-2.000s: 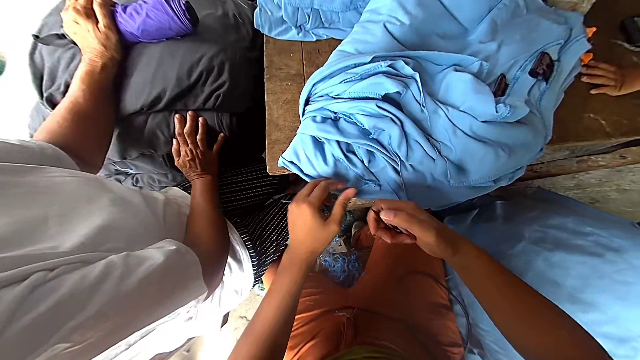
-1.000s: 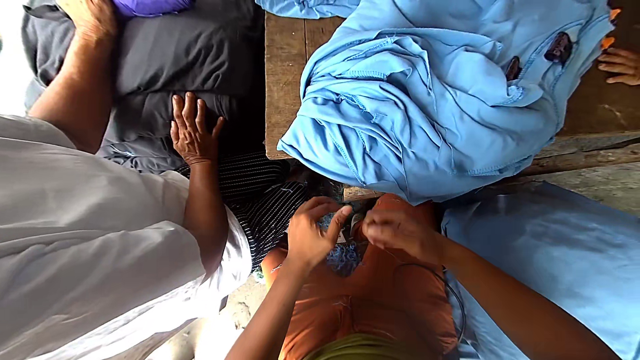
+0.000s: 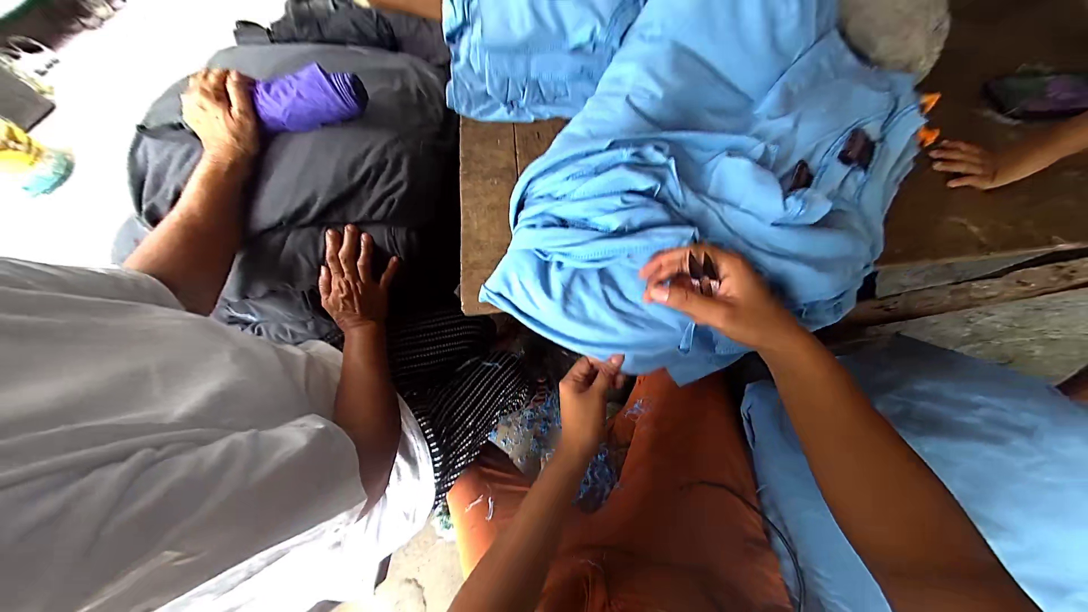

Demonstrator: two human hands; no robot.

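A heap of light blue cloth (image 3: 612,280) with stitched seams lies on a wooden table, its lower edge hanging over the front. My right hand (image 3: 714,293) is above this cloth, fingers curled around a small dark pointed tool (image 3: 702,274), perhaps thread snips. Just below the hanging edge is my left hand (image 3: 591,382), fingers pinched at the cloth's border; whether they grip it cannot be told. Two small dark objects, one of them a dark clip-like piece (image 3: 857,148), rest on the cloth at the right. Blue thread scraps (image 3: 599,476) lie between my legs.
At the left, a person in a white shirt rests both hands on dark grey cloth (image 3: 323,170), one beside a purple cloth roll (image 3: 310,98). Another person's hand lies on the wooden table (image 3: 943,221) at the right. More blue fabric (image 3: 952,459) lies beside my legs.
My hands have moved apart: the right one is now up over the blue cloth, the left one at its lower edge. The dark pointed tool now shows in my right hand.
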